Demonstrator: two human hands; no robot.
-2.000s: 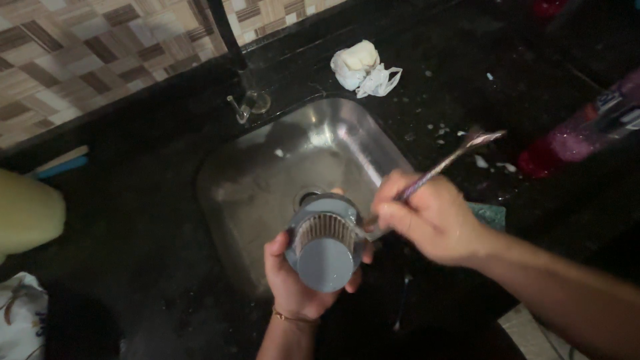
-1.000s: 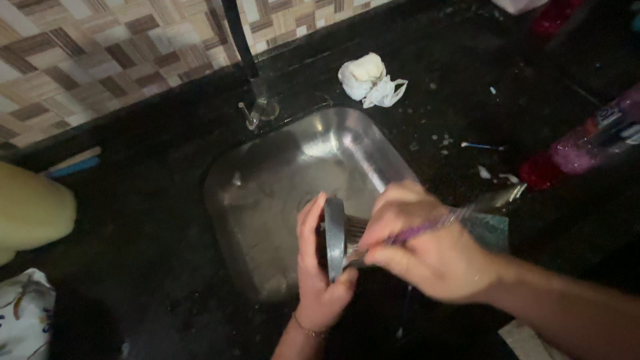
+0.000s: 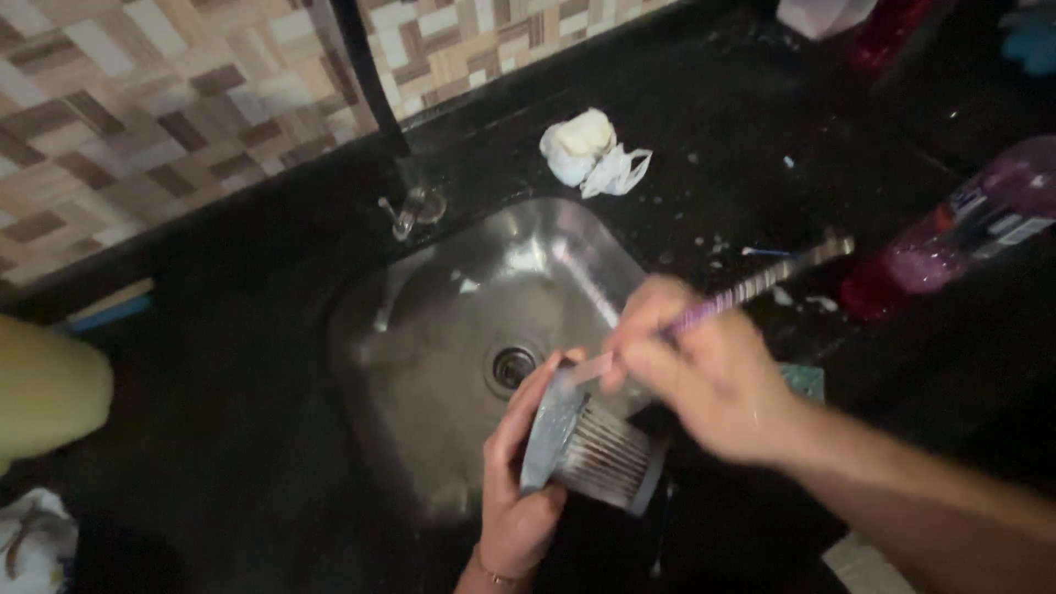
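Note:
A pleated filter with a grey plastic rim [image 3: 606, 454] lies tilted in my left hand [image 3: 521, 487], its pleats facing right and its fingers around the rim. My right hand [image 3: 701, 363] grips a slim purple-handled tool [image 3: 726, 304], perhaps a brush; its pale lower end meets the top of the rim, and the blur hides its exact shape. Both hands are over the near right part of a stainless steel sink [image 3: 421, 388], whose drain [image 3: 511, 367] shows just left of the filter.
A small tap [image 3: 410, 212] stands behind the sink, near a white plastic bag [image 3: 590, 153]. A bottle with purple-red liquid [image 3: 949, 231] lies at the right. A cotton swab [image 3: 767, 252] and white bits are on the black counter. A yellowish container [image 3: 49, 388] stands at the left.
My left hand has turned the filter from end-on, through edge-on, to lying sideways with its pleats showing. The right hand's tool is now at the rim's upper edge.

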